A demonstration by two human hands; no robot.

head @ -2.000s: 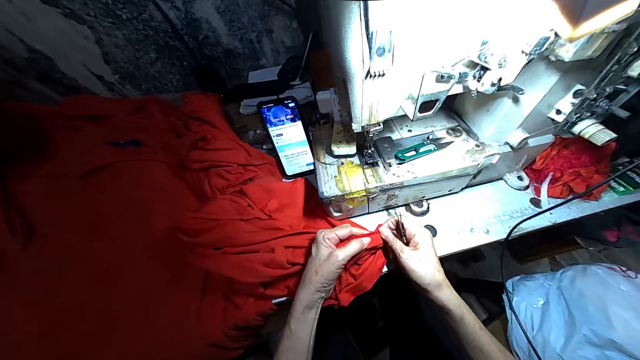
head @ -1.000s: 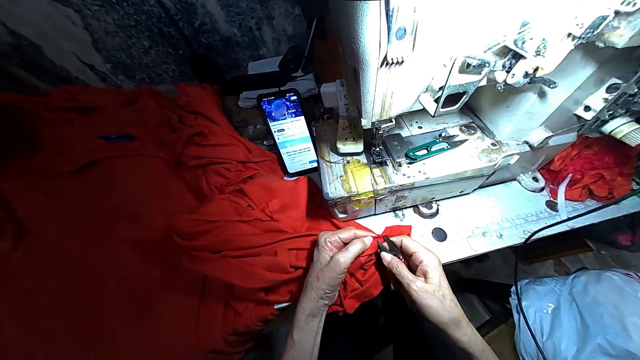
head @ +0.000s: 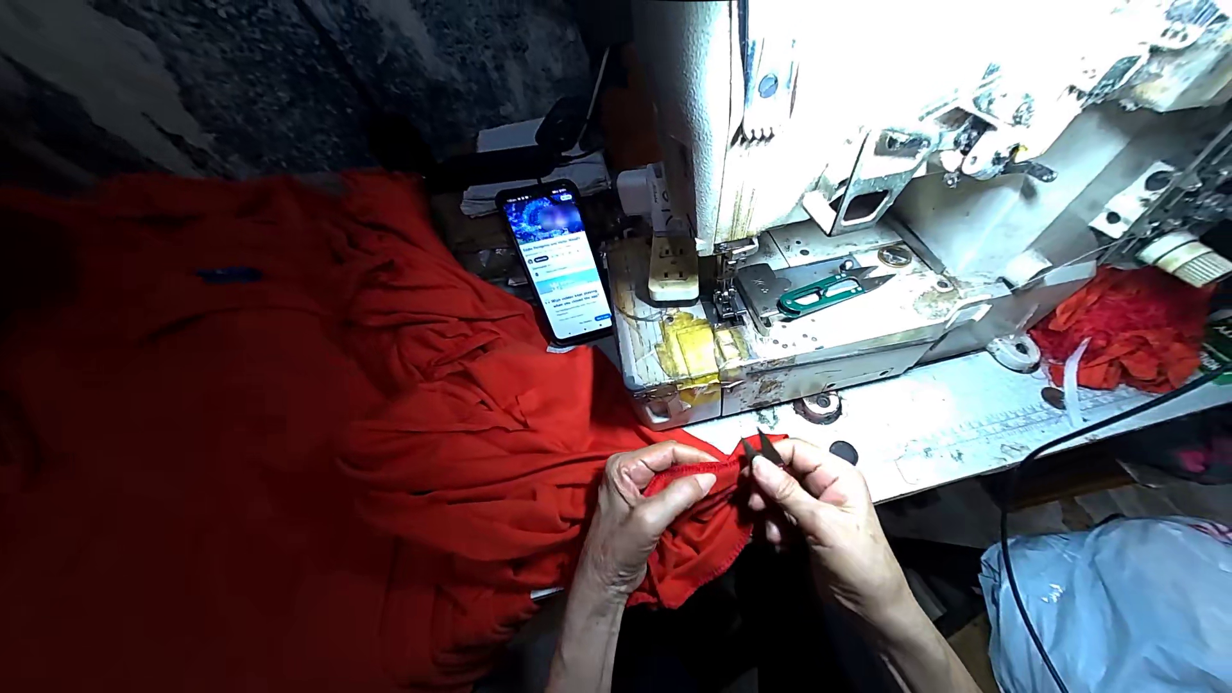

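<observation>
My left hand [head: 640,510] pinches the stitched edge of the red fabric [head: 462,414] between thumb and forefinger, at the lower middle. Close beside it, my right hand [head: 818,496] holds small dark thread snips [head: 763,450], whose two pointed blades stand slightly apart at the fabric's edge. Most of the snips is hidden in the fingers. The fabric spreads in a large heap over the left side and hangs in folds below both hands. Behind the hands stands a white sewing machine [head: 837,356], with green-handled thread snips [head: 823,295] lying on its bed.
A lit smartphone [head: 560,265] lies left of the machine. Red fabric scraps [head: 1126,332] are on the table's right side, near a white ring [head: 1013,353]. A black cable [head: 1006,520] runs down in front of a pale plastic bag [head: 1116,597]. Papers [head: 510,137] lie behind the phone.
The dark snips' blades, pointing up between my fingers two seconds ago and mostly hidden one second ago, now show at the fabric's edge. My left hand keeps its pinch on the fabric.
</observation>
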